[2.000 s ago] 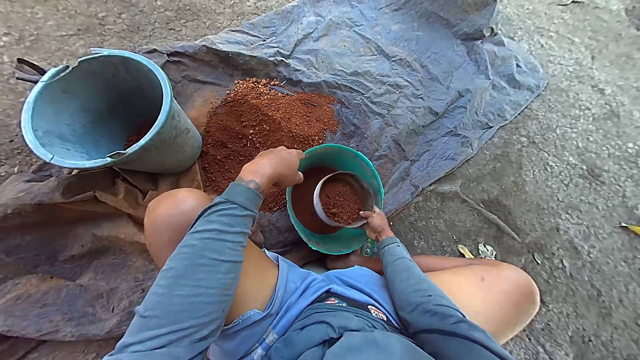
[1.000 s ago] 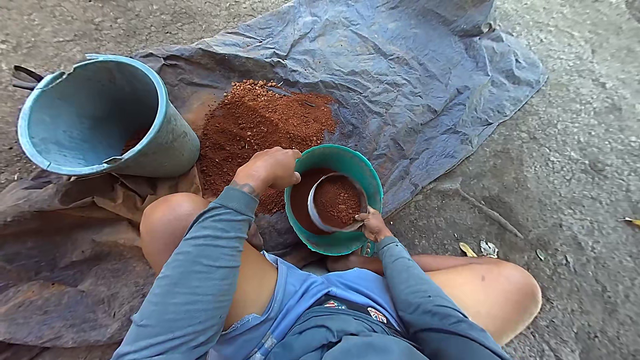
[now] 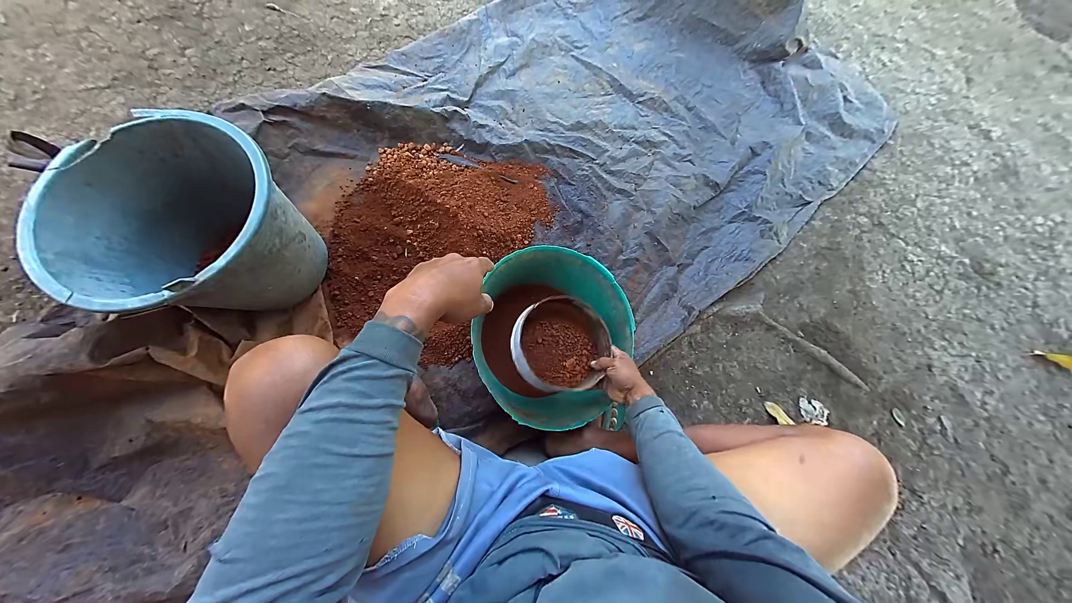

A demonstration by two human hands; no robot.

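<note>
A green bucket (image 3: pixel 615 297) stands between my bent legs, with fine reddish-brown soil (image 3: pixel 502 335) inside. My left hand (image 3: pixel 440 289) is closed on the bucket's left rim. A round metal-rimmed sieve (image 3: pixel 529 368), holding coarser reddish soil (image 3: pixel 559 343), sits within the bucket's mouth, tilted a little. My right hand (image 3: pixel 621 375) grips the sieve's right edge, thumb over the rim. Its mesh is hidden under the soil. Just beyond my left hand lies a heap of reddish soil and small clods (image 3: pixel 435 209).
A large light-blue bucket (image 3: pixel 293 251) with a broken rim leans at the left, some soil inside. A wrinkled blue-grey tarpaulin (image 3: pixel 662 142) spreads under the heap; brown sheeting (image 3: pixel 109 435) lies at the left. A stick (image 3: pixel 816 352) and a yellow leaf (image 3: pixel 779 413) rest on the ground at the right.
The sieve has shifted slightly about inside the green bucket, still in my right hand. My left hand has stayed at the bucket's rim.
</note>
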